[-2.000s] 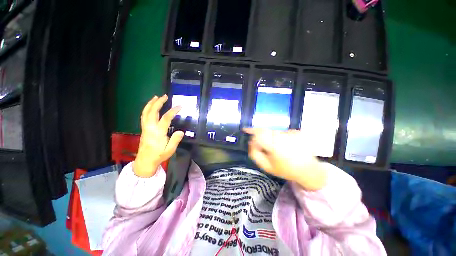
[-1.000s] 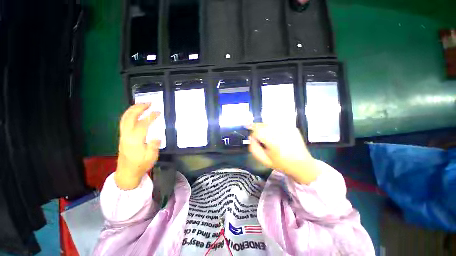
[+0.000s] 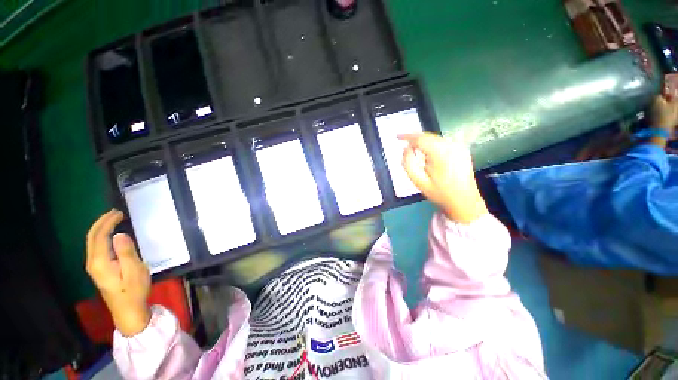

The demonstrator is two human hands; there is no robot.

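Note:
A black five-slot phone tray [image 3: 262,247] lies nearest me, holding several smartphones with lit white screens, such as the middle smartphone [image 3: 290,187]. My right hand [image 3: 442,174] is over the rightmost smartphone [image 3: 391,148], its index finger extended at the screen. Whether it touches cannot be told. My left hand [image 3: 117,271] is at the tray's left end beside the leftmost smartphone [image 3: 157,223], fingers spread and empty. A second tray [image 3: 312,63] beyond holds two dark-screen phones [image 3: 182,82] at its left.
A pink-and-black item [image 3: 342,7] sits on the far tray's right end. Copper-brown bundles [image 3: 606,26] lie at the upper right. A person in blue sleeves [image 3: 624,193] reaches in at right. A red bin or folder [image 3: 104,319] is low left, with a black stack at far left.
The view has turned, so the trays appear tilted and further left. My right hand has moved from the middle smartphone to the rightmost one. The middle screen has turned from blue and white to white.

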